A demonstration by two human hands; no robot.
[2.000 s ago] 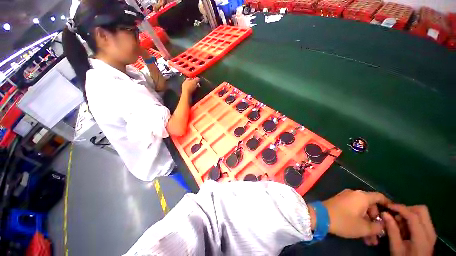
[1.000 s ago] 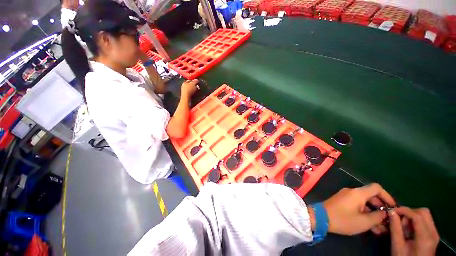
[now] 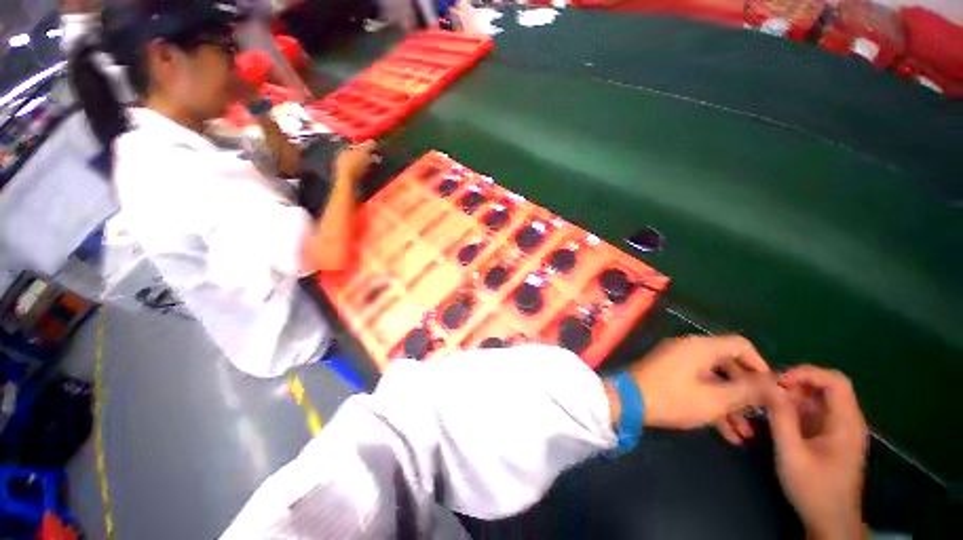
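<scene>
My left hand point(image 3: 702, 385), with a blue wrist strap point(image 3: 627, 412), holds a small dark part point(image 3: 727, 372) at its fingertips; the part is mostly hidden by the fingers. My right hand point(image 3: 818, 443) meets it from the right, fingertips touching or very near the left ones; blur hides whether it grips the part too. A round black part point(image 3: 645, 239) lies on the green belt beyond the tray. A red tray point(image 3: 407, 276) left of my hands holds several black discs point(image 3: 529, 296) in its square pockets.
A co-worker in white point(image 3: 201, 232) sits at the left, a hand point(image 3: 357, 158) near the tray's far corner. A second red tray point(image 3: 407, 84) lies behind. The green belt point(image 3: 739, 169) runs beyond my hands. Stacked red trays point(image 3: 855, 40) line the far edge.
The view has shifted, so belt and trays appear further left and higher. The round part on the belt, nearer the tray, has moved left along it since the first frame. My hands stay together.
</scene>
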